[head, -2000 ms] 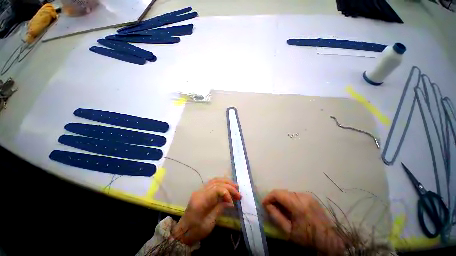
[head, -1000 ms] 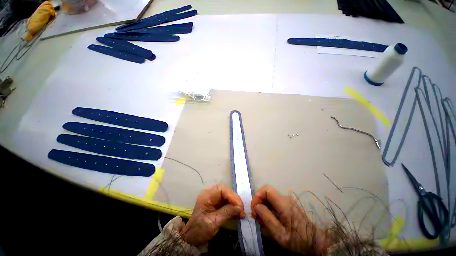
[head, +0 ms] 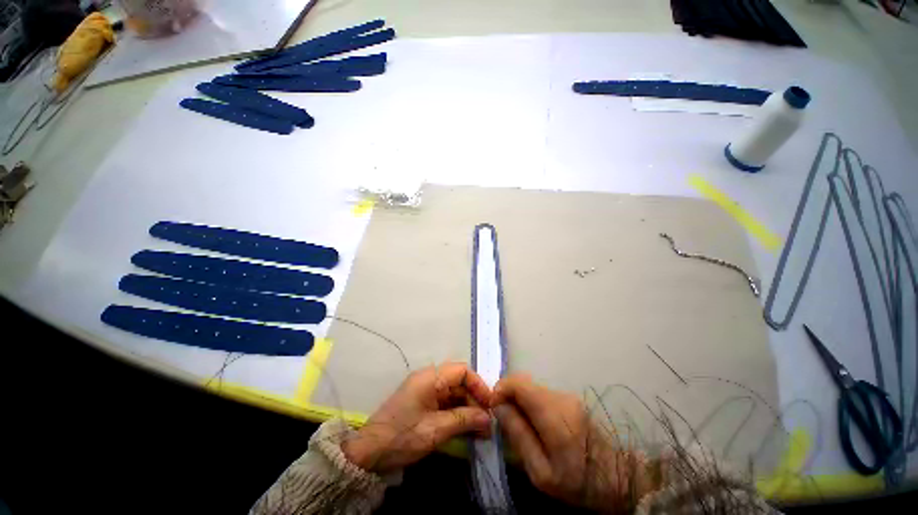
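The fabric strap [head: 487, 302] lies wrong side up, near-vertical on the beige sheet [head: 403, 272], with a white centre and a grey-blue border. Its lower end runs past the near edge. My left hand [head: 428, 412] pinches its left edge. My right hand [head: 544, 427] is at its right edge, thumb and finger closed, fingertips touching those of my left hand. Fine dark threads cross in front of my right hand. No needle can be made out between the fingertips. Tiny shiny beads [head: 584, 272] lie right of the strap.
Four dotted navy straps [head: 216, 316] lie at left, fanned ones [head: 302, 75] upper left. A thread cone [head: 767, 131] stands upper right. Grey outlined straps [head: 800, 241] and dark scissors [head: 866, 412] are at right. A wavy silvery strand [head: 710, 262] and a plastic bag [head: 393, 191] lie on the sheet.
The strap has swung to a more upright line. My hands have come together at its edges, first from apart, and are now a little higher with fingertips touching.
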